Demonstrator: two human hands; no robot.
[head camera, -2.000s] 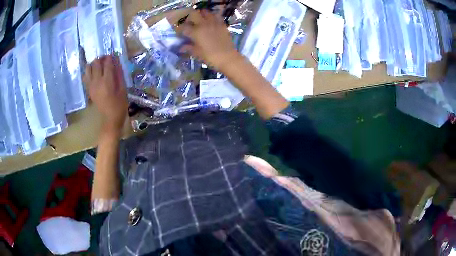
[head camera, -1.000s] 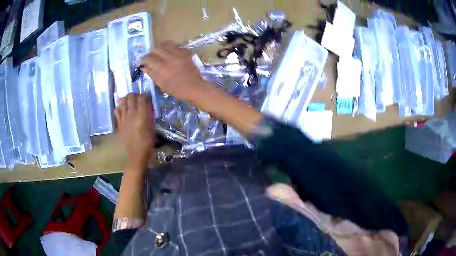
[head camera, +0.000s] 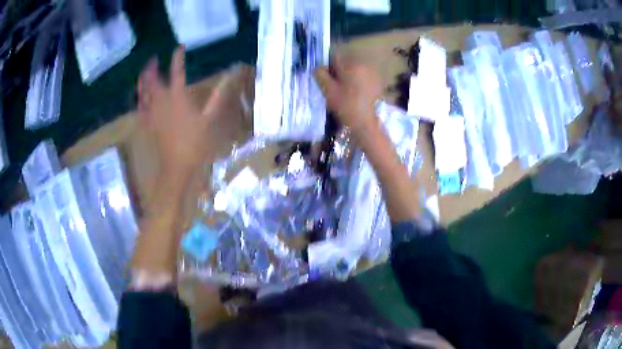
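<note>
A long frosted tray (head camera: 292, 75) with a dark part inside stands out at top centre, above the bench's far part. My right hand (head camera: 351, 88) is closed at the tray's right edge and appears to grip it; the fingertips are blurred. My left hand (head camera: 179, 116) is raised left of the tray, empty, with fingers spread and blurred. A heap of clear poly bags (head camera: 273, 211) lies mid-bench below the tray, with black cables (head camera: 327, 160) at its far side. A light blue card (head camera: 200, 240) lies at the heap's left.
Overlapping trays (head camera: 82, 225) lie at left, and another row (head camera: 511, 102) lies at right beside white leaflets (head camera: 428, 82). Another tray (head camera: 382, 184) slants right of the heap. More trays (head camera: 202, 20) lie on the dark green surface beyond the tan bench (head camera: 470, 204).
The view has shifted toward the far side of the bench. My left hand has come up and opened. My right hand has left the left tray row and is now at the tray at top centre.
</note>
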